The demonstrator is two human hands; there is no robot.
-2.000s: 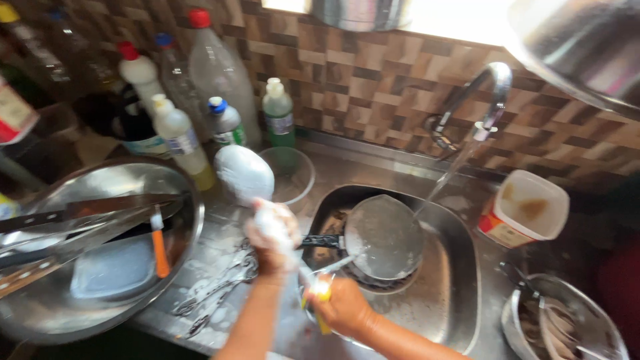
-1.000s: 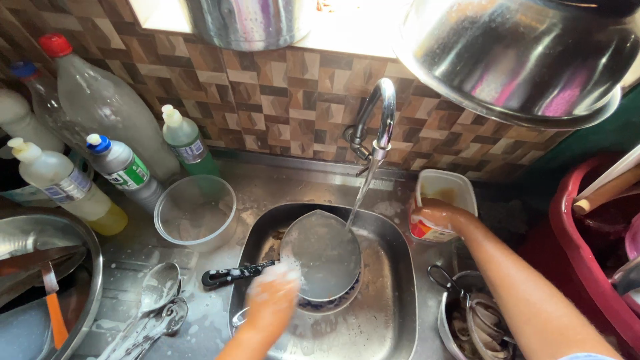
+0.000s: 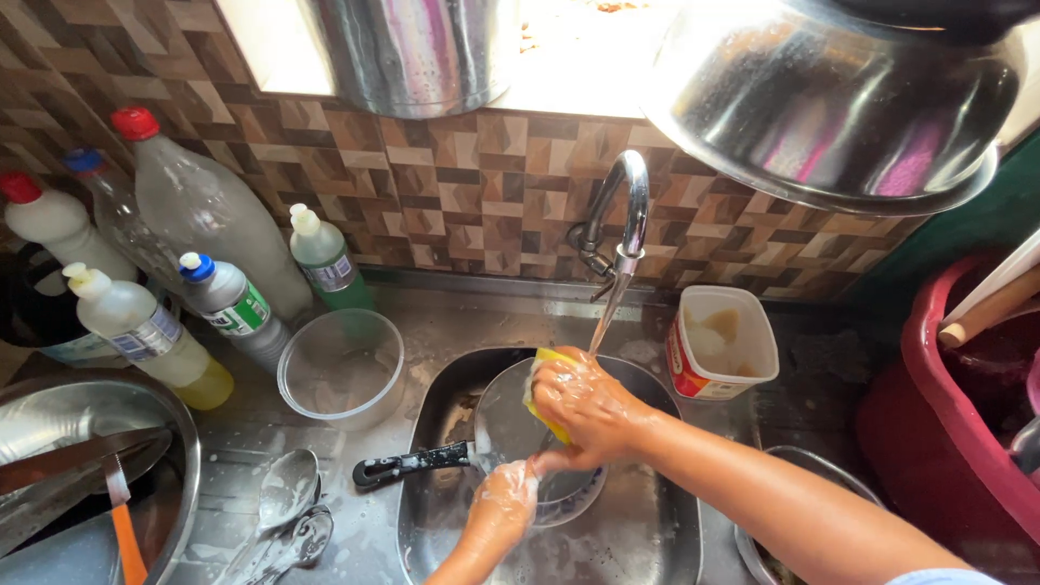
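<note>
My right hand (image 3: 589,402) is closed on a yellow sponge (image 3: 552,382) in the stream from the chrome faucet (image 3: 630,219). Soapy and partly closed, my left hand (image 3: 505,496) touches my right hand's thumb; whether it holds anything is hidden. Below both hands, a pan with water in it (image 3: 508,406) rests in the steel sink (image 3: 650,504), and its black handle (image 3: 414,463) reaches over the left rim. Part of a patterned dish (image 3: 569,510) shows under the pan. Soapy serving spoons (image 3: 288,491) lie on the drainboard left of the sink.
A clear round tub (image 3: 341,370) and several bottles (image 3: 244,309) stand at the left, behind a steel basin (image 3: 191,487) holding knives. Right of the sink are a plastic tub (image 3: 723,341), a steel pot (image 3: 751,552) and a red bucket (image 3: 934,406). A large steel bowl (image 3: 829,122) overhangs the back right.
My right hand has moved from the plastic tub on the right to the faucet stream, now with the sponge. My left hand has stayed near the pan. The large soapy spoon held earliest is out of my hand.
</note>
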